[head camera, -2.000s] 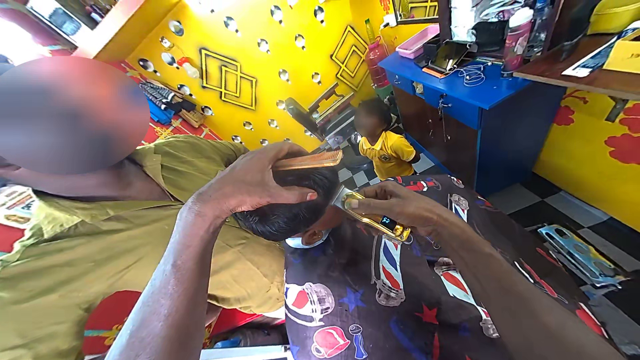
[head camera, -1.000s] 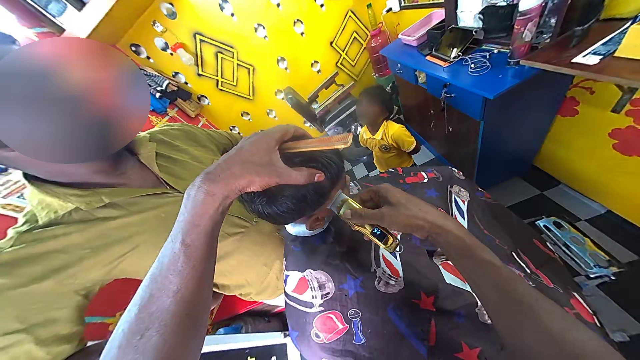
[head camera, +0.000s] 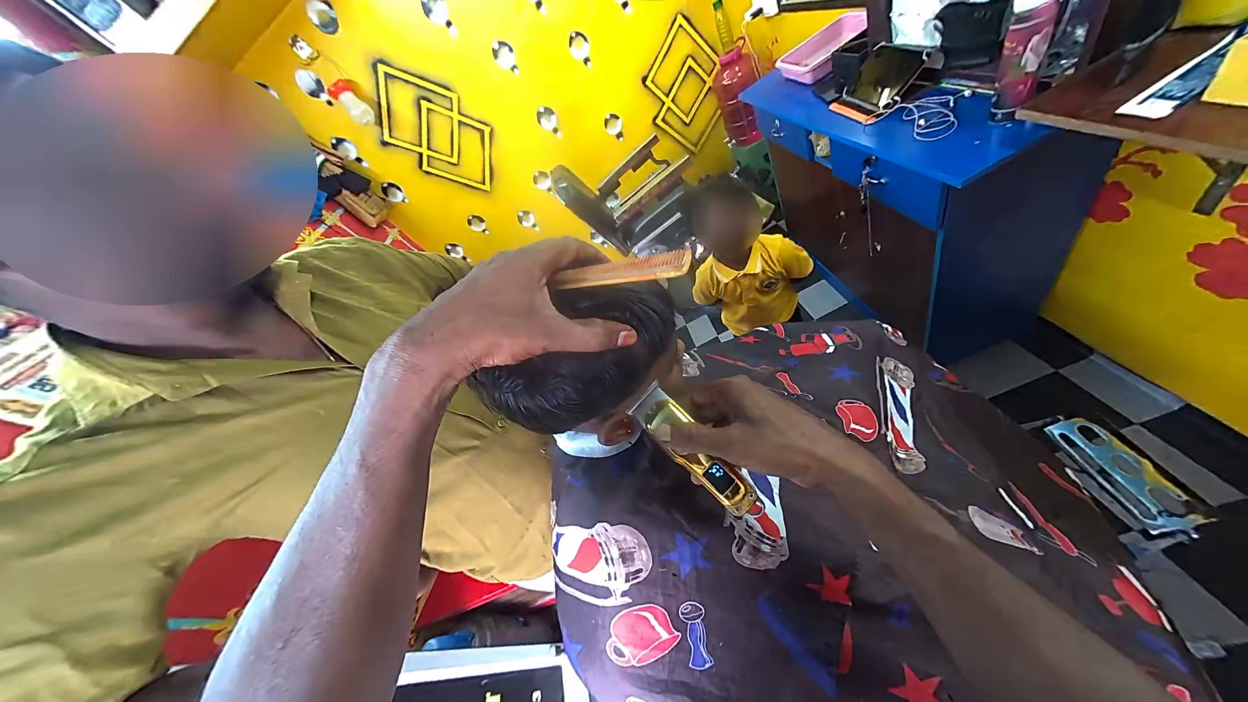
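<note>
A seated person's dark-haired head (head camera: 561, 388) is at the centre, with a white neck strip (head camera: 593, 446) below it and a dark printed barber's cape (head camera: 702, 595) spread over the body. My left hand (head camera: 512, 312) rests on top of the hair, with an orange-brown comb (head camera: 629, 270) held in it, teeth upward. In my right hand (head camera: 746, 429) is a gold hair clipper (head camera: 704, 463) with a small lit display. Its blade end is close to the side of the head by the ear; whether it touches is unclear.
Another person in an olive shirt (head camera: 390, 409) is close on the left. A small person in a yellow shirt (head camera: 753, 283) stands beyond the cape. A blue-topped desk (head camera: 907, 146) is behind, at right; a blue object (head camera: 1126, 473) lies on the checkered floor.
The clipper and my right hand stay beside the ear, with the clipper's tilt slightly changed. My left hand keeps the comb over the hair. The small person in yellow has shifted slightly.
</note>
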